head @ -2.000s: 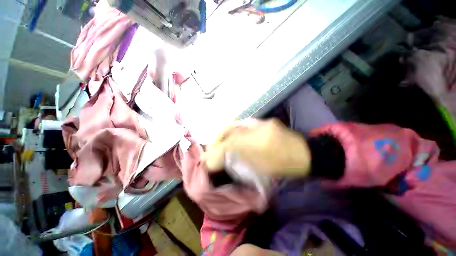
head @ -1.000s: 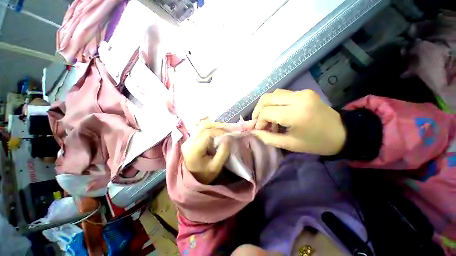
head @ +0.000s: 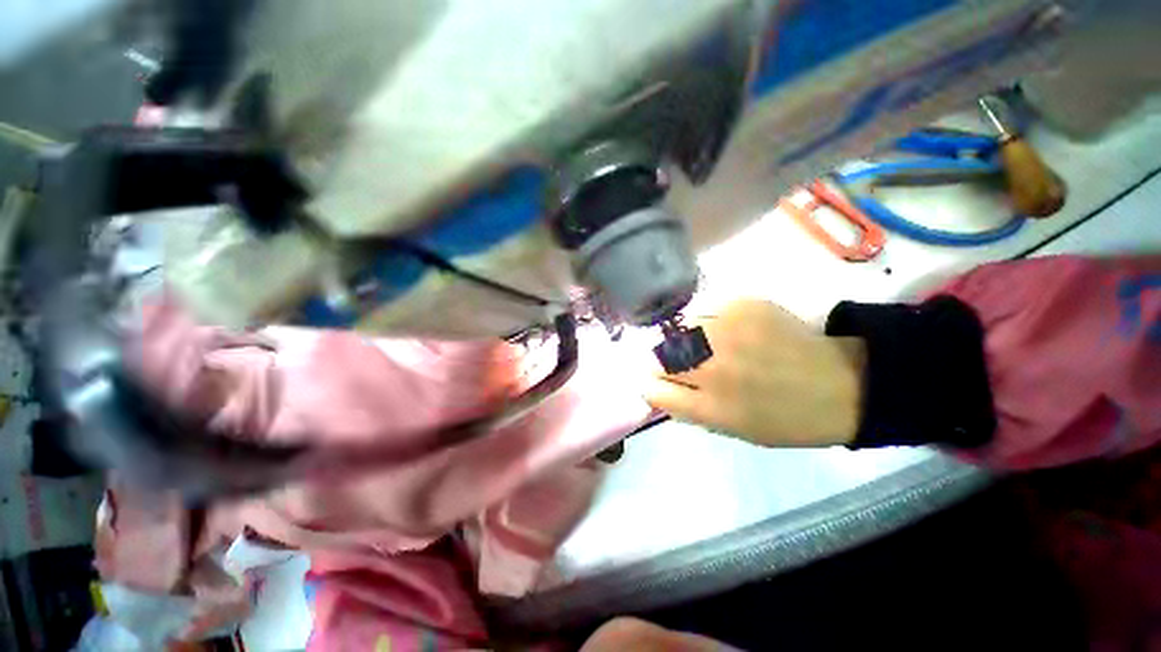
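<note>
The pink garment (head: 369,394) lies in folds left of the needle area (head: 611,325), and one part reaches under the bright lamp there. My right hand (head: 770,378) is at the needle area, fingers bent, with its fingertips closed on the right end of the pink fabric; glare blurs the contact. A small black block (head: 682,349) stands in front of my fingers. My left hand is not visible; only its pink sleeve (head: 395,596) shows at the bottom, running up under the fabric.
The sewing machine head (head: 471,140) fills the top, with a blurred dark curved frame (head: 96,395) at left. Orange snips (head: 834,223), blue-handled shears (head: 936,229) and a wooden-handled tool (head: 1029,178) lie right of the needle. The table's ruled front edge (head: 789,525) curves below.
The view has moved close to the machine head. My right hand has gone from the lap side to the needle area, and the fabric end is there too. My left hand has gone out of sight.
</note>
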